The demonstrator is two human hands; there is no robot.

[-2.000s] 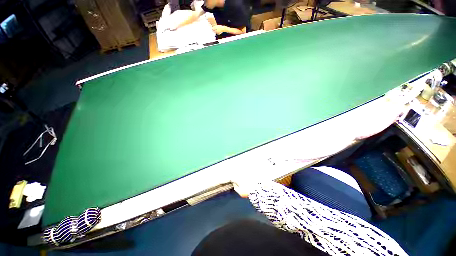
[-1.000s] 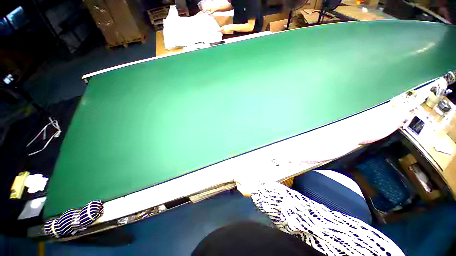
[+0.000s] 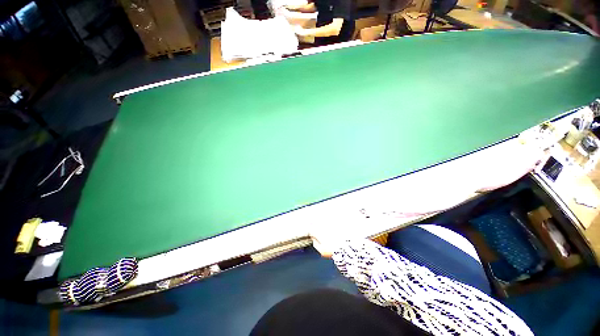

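Observation:
The wide green conveyor belt (image 3: 283, 144) lies in front of me, with a white side rail (image 3: 263, 241) along its near edge. My right hand (image 3: 324, 245) is at the rail's outer edge, small and washed out by glare. Its fingers cannot be made out, and no held thing shows. A black-and-white patterned sleeve runs from it to the lower right. A navy-white striped bundle (image 3: 100, 281) sits on the belt's near left corner. My left hand is not in view.
A round navy stool (image 3: 437, 252) stands beside the sleeve. A worktable (image 3: 579, 190) with small items is at right, above a blue crate (image 3: 505, 239). A person's arms (image 3: 322, 30) handle white material (image 3: 258, 38) across the belt. A white cable (image 3: 66, 172) lies left.
The view has shifted slightly, so the belt sits a little lower and further right. The person across has moved their hands at the white material. My right hand stays at the rail.

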